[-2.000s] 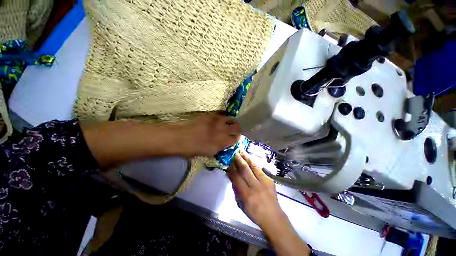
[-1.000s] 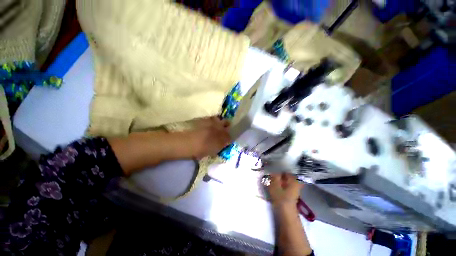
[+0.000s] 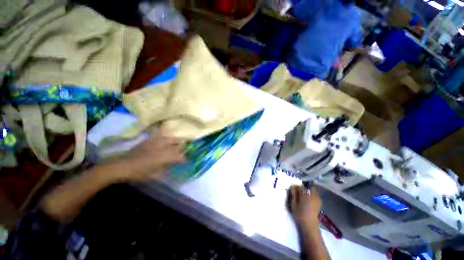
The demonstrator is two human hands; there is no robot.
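Observation:
A beige woven bag body point(image 3: 208, 96) with a blue-green printed lining point(image 3: 221, 144) along its mouth lies on the white table, left of the sewing machine point(image 3: 325, 152). My left hand point(image 3: 155, 155) is blurred and grips the bag near the lining's left end. My right hand point(image 3: 305, 203) is just below the machine head, away from the bag; its fingers are blurred and partly hidden, so I cannot tell if it holds anything. Red thread snips point(image 3: 330, 224) lie on the machine bed beside my right wrist.
A heap of beige bags point(image 3: 71, 51) with blue lining and handles is at the left. More beige bags point(image 3: 325, 96) lie behind the table. A person in blue point(image 3: 328, 38) is at the back, near blue bins point(image 3: 430, 122). The machine's panel point(image 3: 390, 201) is lit blue.
The bag has come away from the needle area and moved left with my left hand, showing the lining. My right hand has left the cloth and moved right. The view has swung up and left.

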